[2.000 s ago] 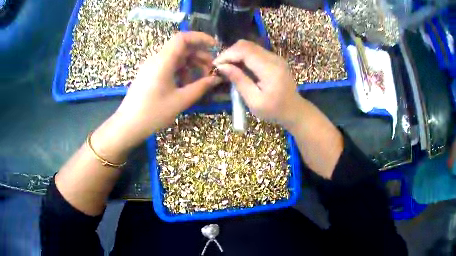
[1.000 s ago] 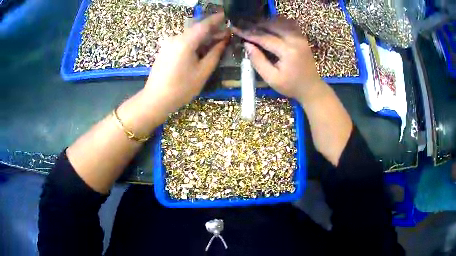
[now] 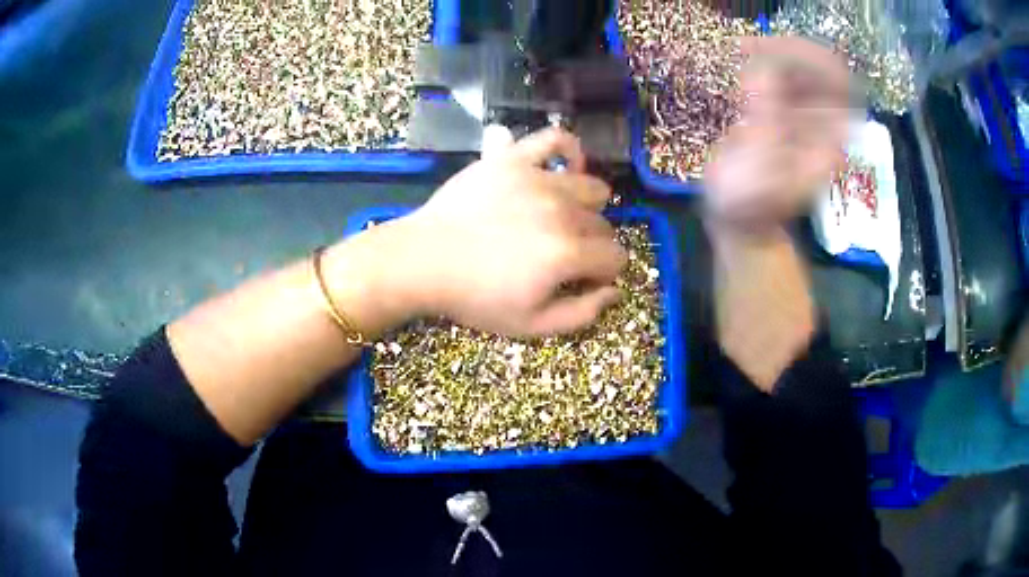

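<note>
My left hand [image 3: 519, 242] is curled over the near blue tray [image 3: 519, 460] of small gold-coloured metal parts, just in front of the dark bench fixture [image 3: 564, 34]. Its fingers are bent where the whitish front handle showed before; the handle is hidden, so I cannot tell whether the hand grips it. A flat grey metal plate [image 3: 446, 107] shows beside the fixture. My right hand [image 3: 779, 135] is blurred over the right edge of the far right tray [image 3: 674, 184] of reddish metal parts. Whether it holds a part cannot be seen.
The far left blue tray [image 3: 282, 169] holds pale metal parts. A clear bag of silvery parts [image 3: 903, 45] lies at the top right. A white tray [image 3: 863, 231] with small red items is at the right, with long strips [image 3: 942, 225] beyond. A blue-green item [image 3: 976, 423] is lower right.
My hands were together at the fixture and have parted. My left hand has come down and nearer, covering the handle. My right hand has moved right to the far right tray.
</note>
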